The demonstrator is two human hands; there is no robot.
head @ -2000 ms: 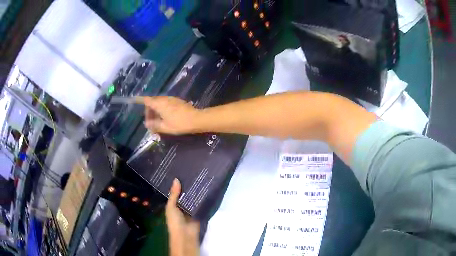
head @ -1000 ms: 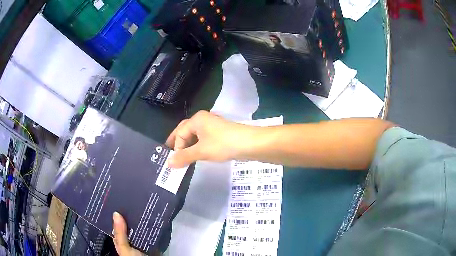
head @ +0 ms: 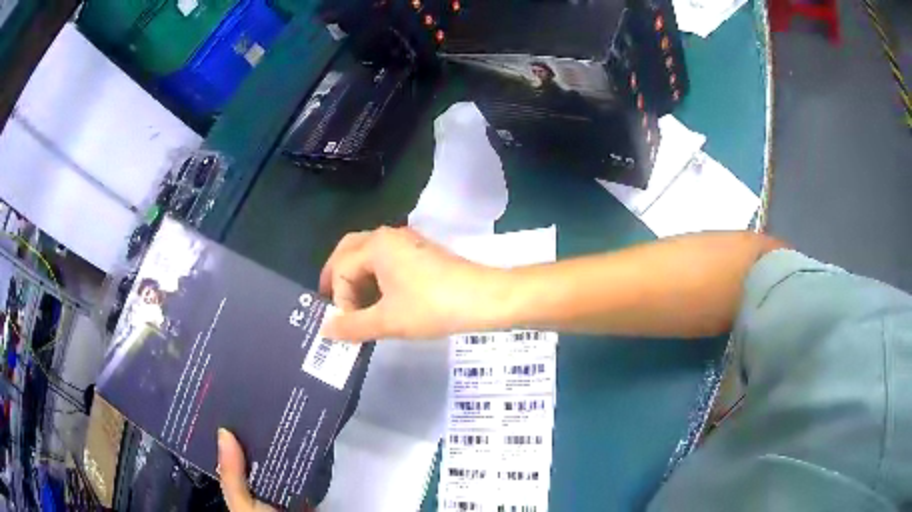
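A black retail box (head: 225, 370) is tilted at the left front, its printed broad face up. My left hand (head: 237, 470) holds its lower edge, thumb on the face; the other fingers are hidden beneath. A white barcode label (head: 331, 352) lies against the face below the small printed marks. My right hand (head: 385, 285) has its fingertips on the label's upper end; whether it still grips the label is hard to tell. A sheet of barcode labels (head: 500, 420) lies on the bench under my right forearm.
Black boxes with orange dots (head: 560, 100) stand at the far side. Another black box (head: 350, 115) lies at the back left. White backing paper (head: 462, 180) runs under my right hand. Loose white papers (head: 700, 195) lie near the right bench edge. A blue tote (head: 225, 55) is behind.
One box has been raised off the bench, and a label has come against its face under my right fingertips. Over the last second both hands have barely moved.
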